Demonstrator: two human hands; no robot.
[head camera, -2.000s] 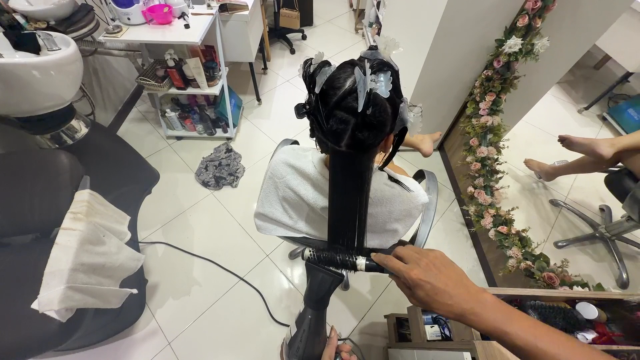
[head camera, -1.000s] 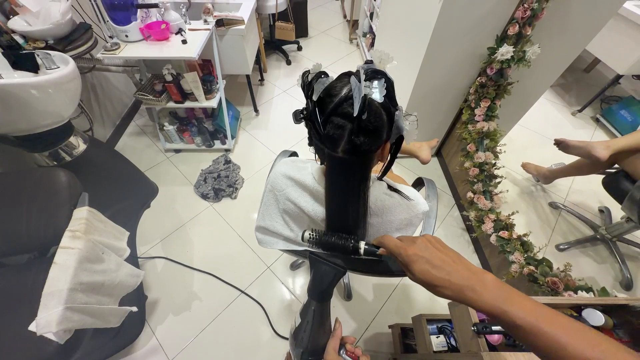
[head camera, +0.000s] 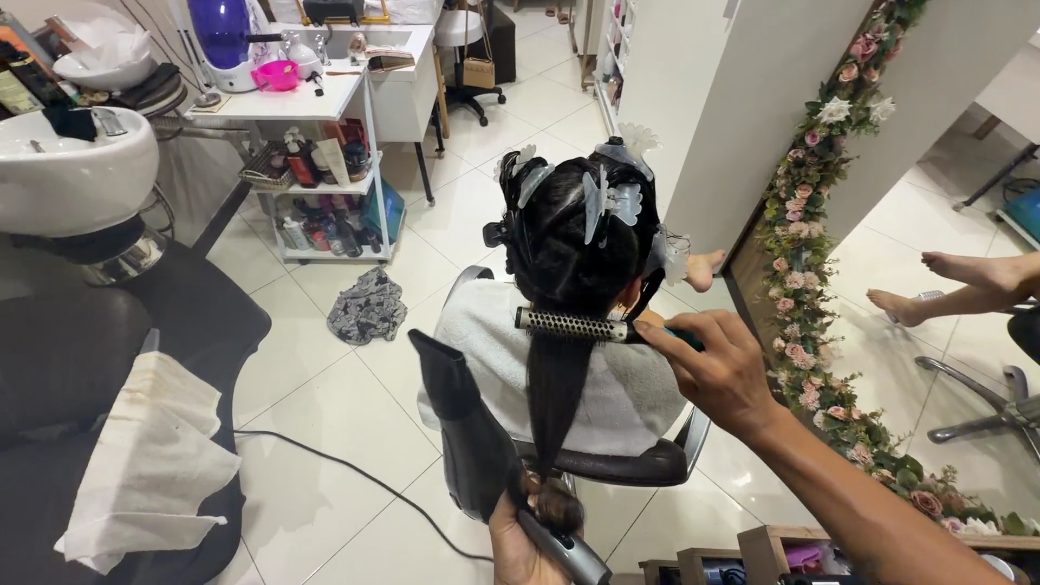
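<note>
A person sits in a salon chair (head camera: 662, 465), back to me, a white towel (head camera: 479, 333) over the shoulders. Several pale hair clips (head camera: 595, 203) hold sections of the dark hair (head camera: 569, 264) up on the head. My right hand (head camera: 723, 370) grips the handle of a round hairbrush (head camera: 575, 325), whose barrel lies across the hair at the nape. Below it a straight lock (head camera: 556, 390) hangs down to my left hand (head camera: 524, 536), which holds a black hair dryer (head camera: 479, 431) by its handle. The lock's curled end lies at that hand. The dryer's nozzle points up, left of the lock.
A black cord (head camera: 366, 475) runs over the tiled floor. At left are a washbasin (head camera: 77, 175) and a dark seat with a white cloth (head camera: 154, 455). A trolley (head camera: 317, 106) holds bottles. A flower-trimmed mirror (head camera: 934, 341) stands right, above wooden drawers (head camera: 764, 540). A patterned cloth (head camera: 367, 306) lies on the floor.
The brush in my right hand has moved from low on the lock up to the nape. My left hand has come up with the dryer, whose nozzle was under the brush and is now left of the lock.
</note>
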